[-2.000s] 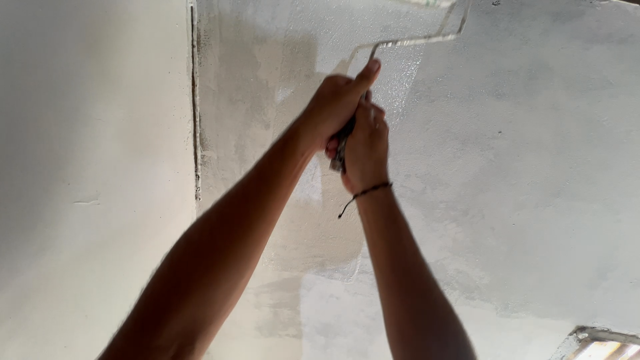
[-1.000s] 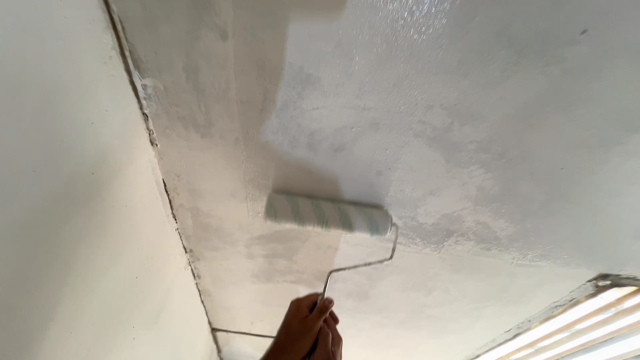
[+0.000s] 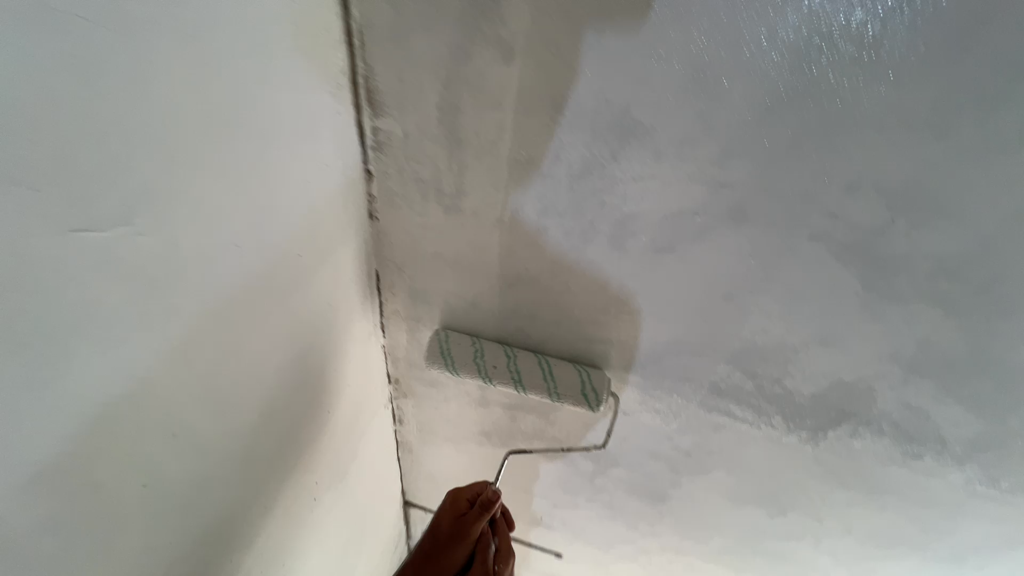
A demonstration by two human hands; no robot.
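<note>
My left hand [image 3: 460, 520] is closed around the handle of a paint roller, at the bottom of the head view. Fingers of my right hand [image 3: 502, 548] wrap the same handle just below and to the right; the rest of that hand is largely cut off by the frame edge. From the hands a bent metal roller frame [image 3: 560, 450] rises to the right side of the roller sleeve [image 3: 518, 370]. The sleeve is pale with green stripes and lies slightly tilted at the ceiling surface [image 3: 456, 264], over a beige-grey strip. Whether it touches is hard to tell.
A pale wall [image 3: 160, 280] fills the left side. A dark, rough crack [image 3: 384, 320] runs along the corner between wall and ceiling. Right of the beige strip spreads a bluish-grey coated area [image 3: 760, 240], with glossy streaks near the top. A thin dark line crosses behind my hands.
The roller has come down from the top of the view two seconds ago, then shifted left, closer to the corner crack. My hands stay on its handle. The view has shifted; the bright slatted opening is out of frame.
</note>
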